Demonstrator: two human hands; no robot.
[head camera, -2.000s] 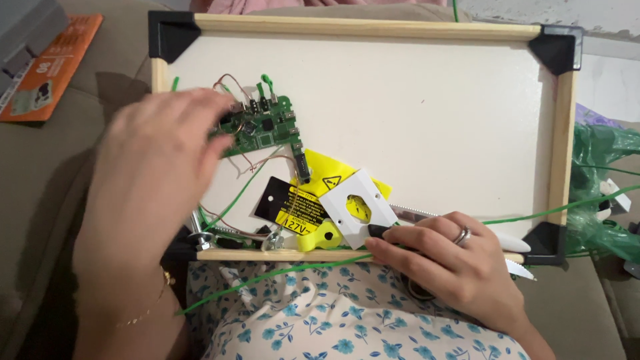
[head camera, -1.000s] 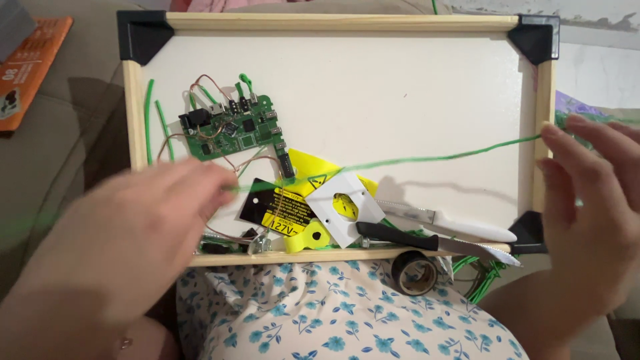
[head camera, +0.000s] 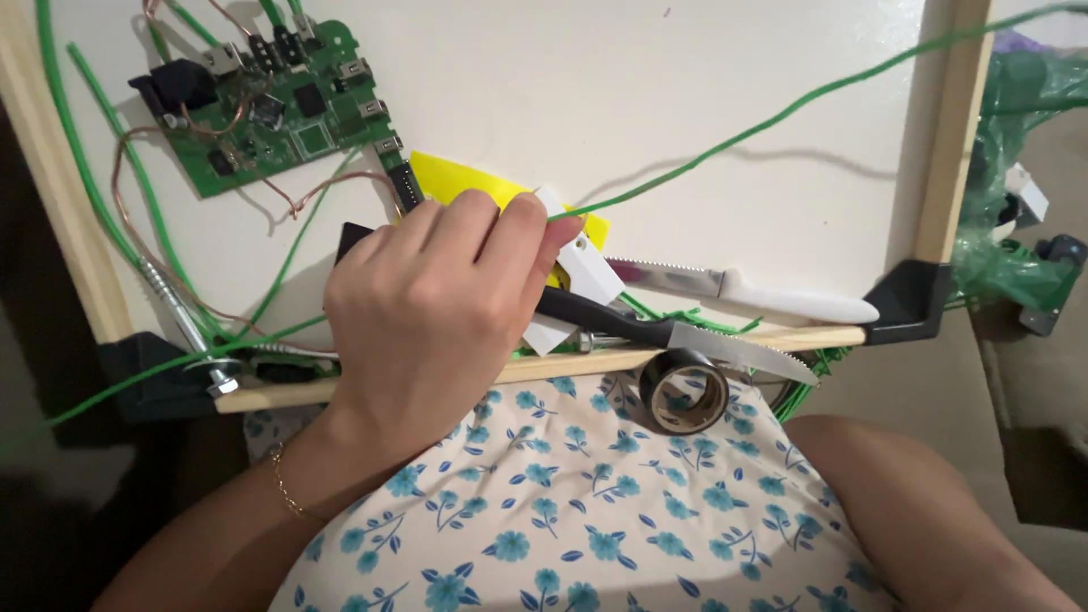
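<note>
My left hand (head camera: 438, 280) is closed on a green wire (head camera: 739, 140), which runs from its fingertips up to the right edge of the view and also trails out at lower left. Beneath the hand lie a yellow sheet (head camera: 463, 174) and a white plastic plate (head camera: 595, 272), both partly covered. A black-handled serrated knife (head camera: 744, 348) rests across the wooden frame beside a white-handled serrated knife (head camera: 786, 304). The green circuit board (head camera: 280, 115) with copper wires sits at upper left. My right hand is out of view; only skin of an arm or leg shows at lower right.
A wood-edged white board (head camera: 544, 371) with black corner pieces (head camera: 914, 297) lies over the lap. A roll of black tape (head camera: 684, 391) is on the floral cloth. A metal bolt (head camera: 191, 319) lies at the lower left corner. Green plastic film (head camera: 1011, 170) is at right.
My left hand has moved right, over the yellow sheet and white plate. My right hand, earlier at the right edge near the wire, has left the view. The view is closer to the board's lower side.
</note>
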